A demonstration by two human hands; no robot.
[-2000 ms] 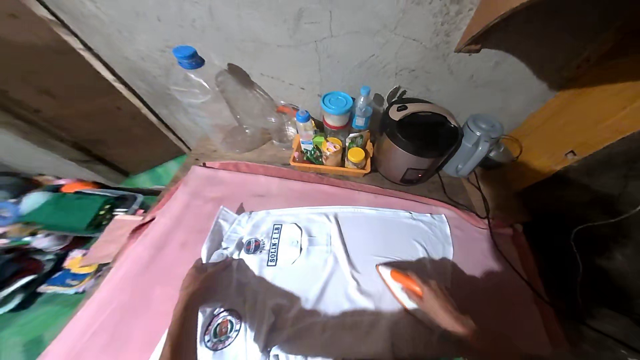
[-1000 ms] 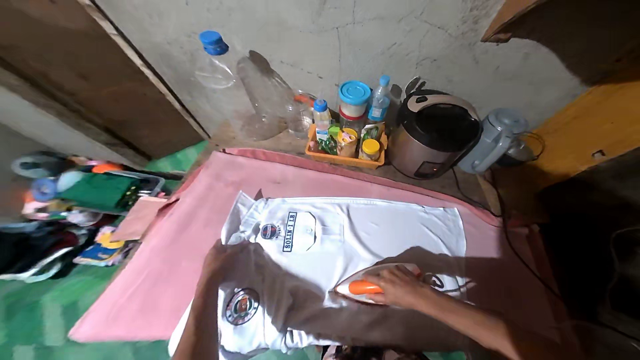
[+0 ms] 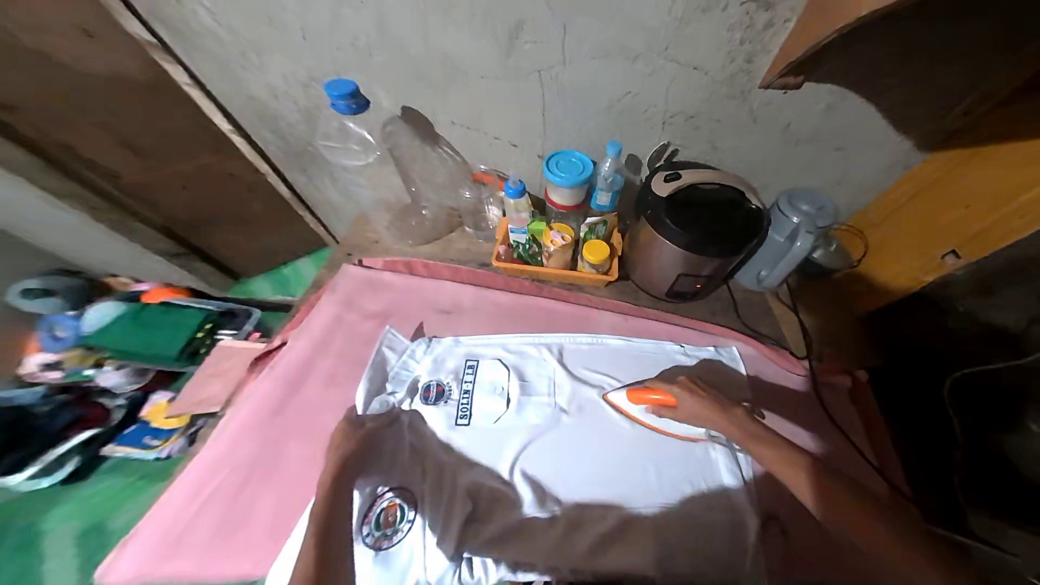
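Note:
A white shirt with embroidered patches and a pocket lies spread on a pink cloth. My right hand grips the orange handle of a white and orange clothes iron, whose soleplate is down on the right part of the shirt, its tip pointing left. My left hand rests at the shirt's left edge beside the round patch by the pocket, its fingers on the fabric; whether they pinch it is not plain. Shadows of my arms fall across the lower half of the shirt.
Along the wall stand a large clear plastic bottle, an orange basket with jars and bottles, a rice cooker and a grey pitcher. A black cord runs down the right side. Clothes are piled at the left.
The iron, in my right hand, has moved over the right part of the shirt and now sits farther up than one second ago. My left hand stays at the shirt's left edge.

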